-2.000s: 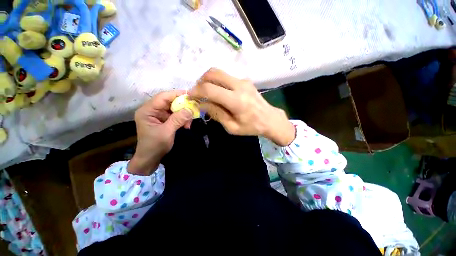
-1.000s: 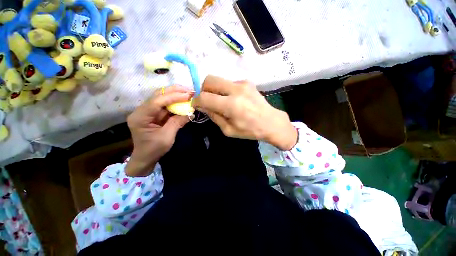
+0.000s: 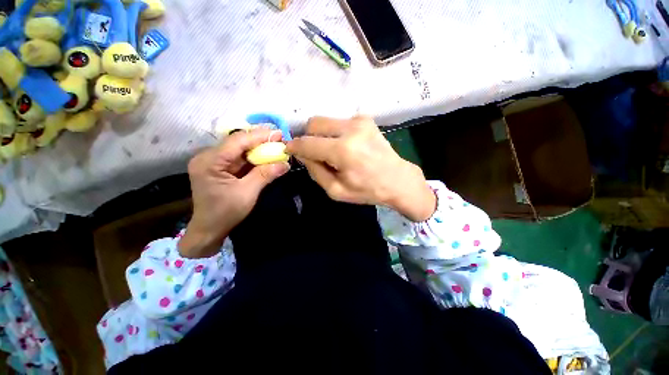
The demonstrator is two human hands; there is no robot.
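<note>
My left hand (image 3: 231, 183) pinches a pale-yellow stuffed end (image 3: 268, 153) between thumb and fingers, just off the table's front edge. A light-blue plush strip (image 3: 270, 120) curves up behind the fingertips, and part of its other yellow end shows behind my left fingers. My right hand (image 3: 352, 157) has its thumb and forefinger closed against the right side of the yellow end, where it meets the strip. A needle cannot be made out; what the right fingertips pinch is too small to tell.
A whitish cloth-covered table (image 3: 198, 80) holds a heap of blue-yellow plush pieces (image 3: 59, 73) at left, thread snips (image 3: 325, 44), a phone (image 3: 379, 29), a small box at the top edge and a plush piece (image 3: 629, 18) far right. An open carton (image 3: 550, 157) stands below, right.
The blue strip, hidden two seconds ago, stood up behind the hands one second ago and now lies lower, its far end mostly behind the left fingers. The view has shifted slightly.
</note>
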